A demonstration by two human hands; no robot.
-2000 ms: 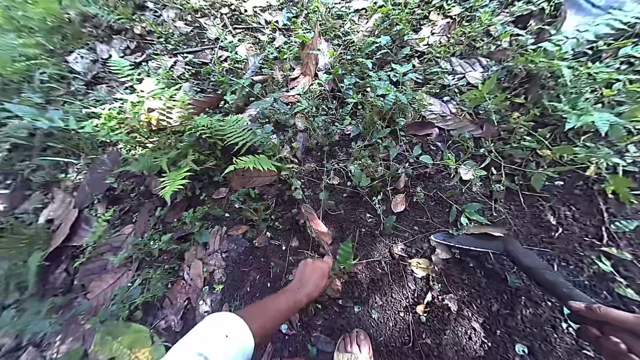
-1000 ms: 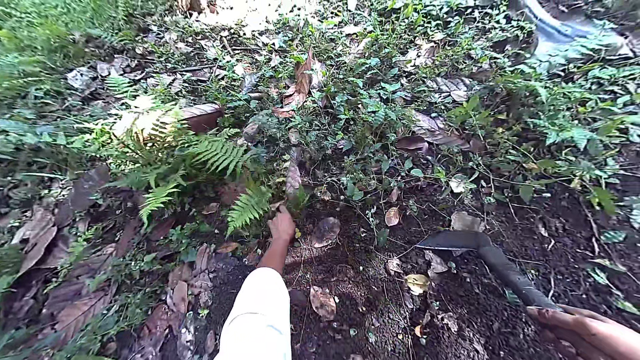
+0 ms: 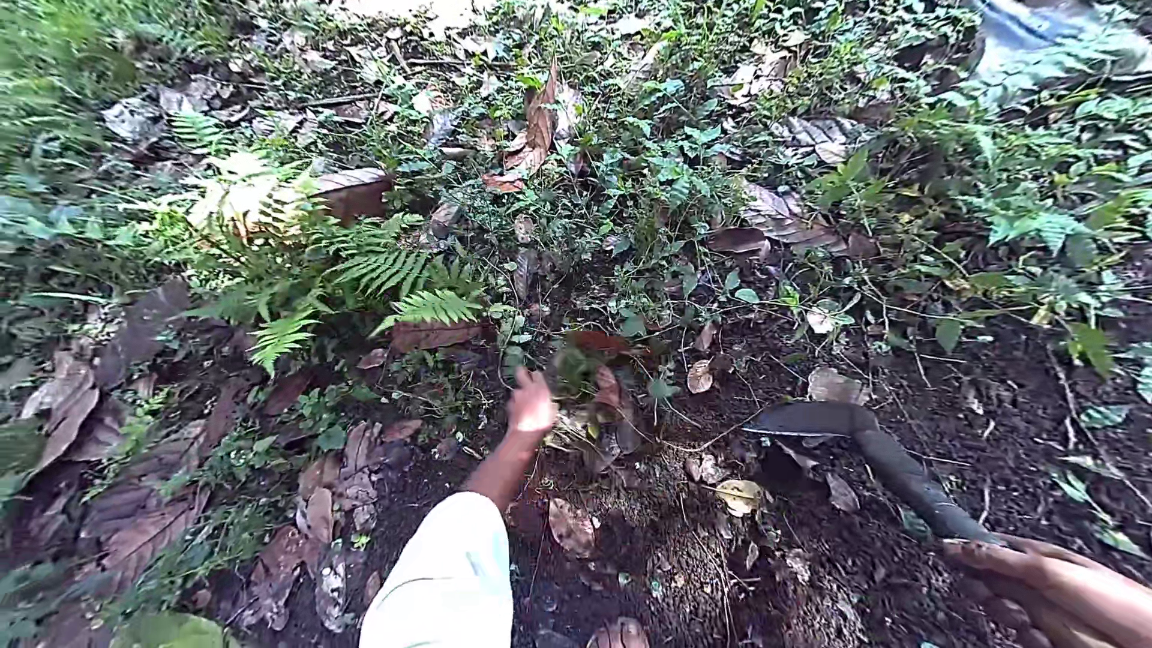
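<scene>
My left hand (image 3: 531,402), below a white sleeve (image 3: 445,567), is low over the soil beside a blurred clump of leaves and weeds (image 3: 585,387). Its fingers are blurred, and whether they grip anything is unclear. At the lower right, my right hand (image 3: 1053,585) is closed around the dark handle (image 3: 918,481) of a curved-blade knife. The dark blade (image 3: 805,418) points left, just above the bare soil. A fern (image 3: 387,270) grows to the upper left of my left hand.
Low weeds (image 3: 666,189) and large dry leaves (image 3: 540,126) cover the ground ahead. A pale sheet-like thing (image 3: 1044,40) lies at the top right. Brown leaf litter (image 3: 153,531) spreads at the left. Dark soil (image 3: 810,567) lies in front, with toes (image 3: 619,633) at the bottom edge.
My left hand has moved away from the fern, to the right, and loose leaves are blurred beside it. My right hand still holds the knife in much the same place.
</scene>
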